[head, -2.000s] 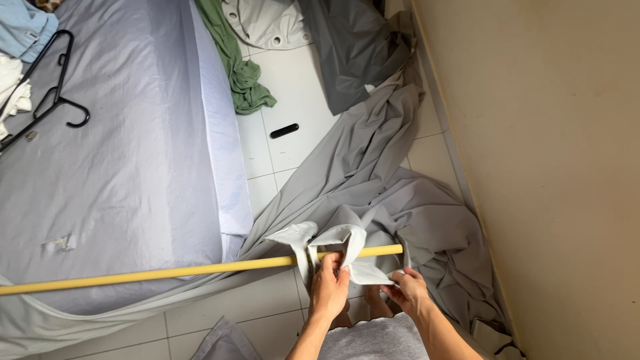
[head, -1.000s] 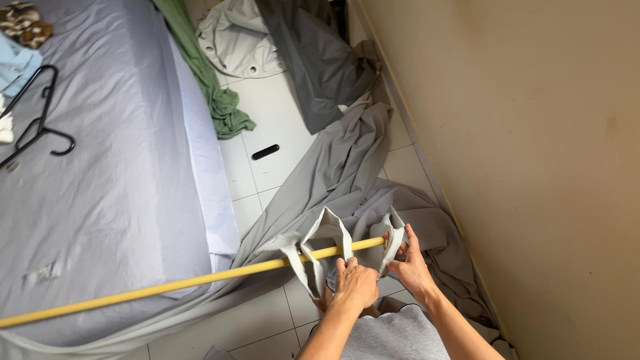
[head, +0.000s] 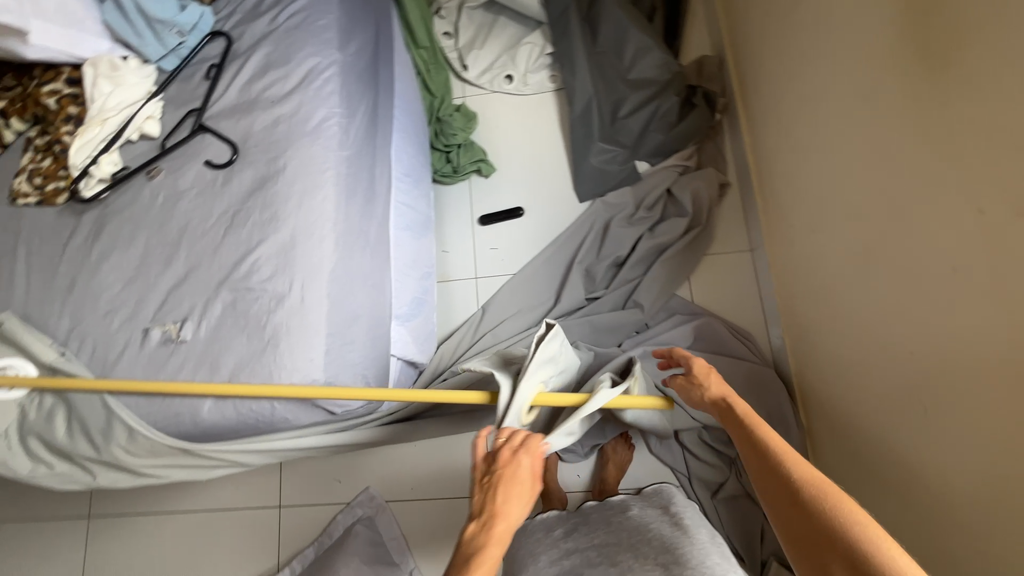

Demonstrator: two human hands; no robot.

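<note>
A yellow rod (head: 320, 390) runs from the left edge across the bed's lower end to my hands. Near its right end, the pale top band of a grey eyelet curtain (head: 552, 360) is threaded on it in folds. My left hand (head: 508, 472) grips the curtain's pale band just below the rod. Beside the rod's right tip, my right hand (head: 692, 380) is raised with its fingers apart, holding nothing. The rest of the grey curtain (head: 624, 248) lies bunched on the floor, and another part of pale fabric hangs from the rod at the far left.
A bed with a grey sheet (head: 264, 240) fills the left, bearing a black clothes hanger (head: 196, 128) and clothes. A green cloth (head: 452, 128), a dark grey fabric (head: 624, 96) and a small black object (head: 501, 216) lie beyond. A wall (head: 896, 200) stands at right.
My right hand has let go of the curtain's band and stands apart from it at the rod's end. My left hand stays at the fabric below the rod.
</note>
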